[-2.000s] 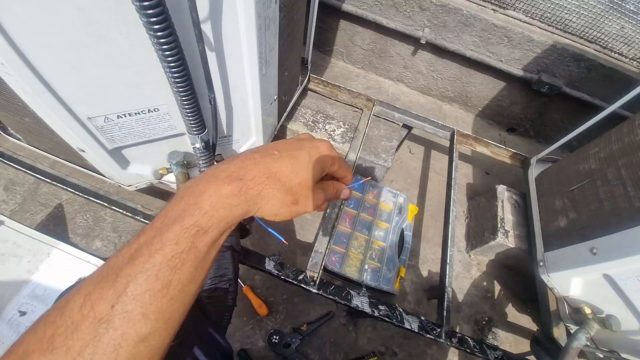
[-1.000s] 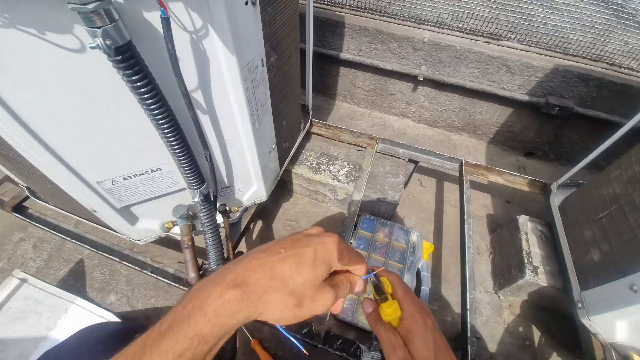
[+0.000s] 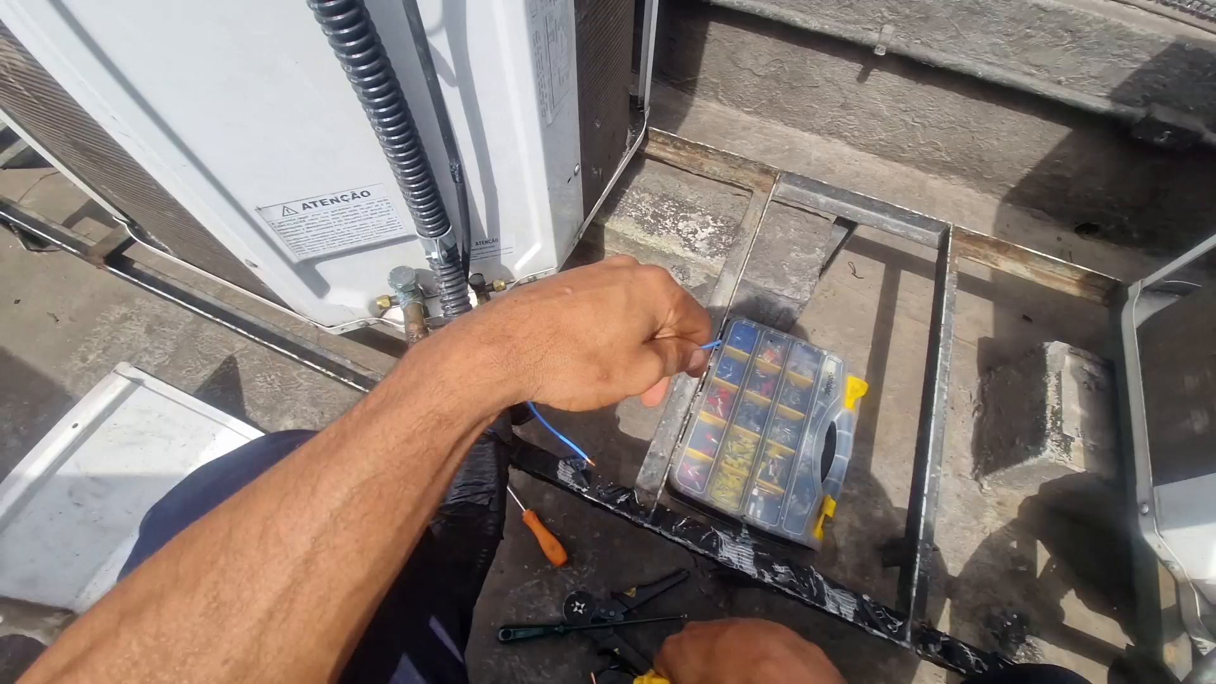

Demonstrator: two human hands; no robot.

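My left hand pinches a thin blue wire, whose tip sticks out past the fingertips toward a clear organizer case. That case has yellow latches and compartments of small terminals. Another blue wire end with bare copper hangs below the wrist. At the bottom edge is my right hand, its fingers partly out of frame, against a yellow-handled tool. Beside it on the ground lie a dark-handled screwdriver and a black crimping or stripping tool. An orange-handled screwdriver lies further left.
A white outdoor air-conditioning unit with a black corrugated conduit stands at upper left. A metal frame crosses the ground under the case. A second unit is at right, near a concrete block. A white panel lies at left.
My right hand and the yellow-handled tool have moved from the wire down to the bottom edge. My left hand stays near the case with the blue wire.
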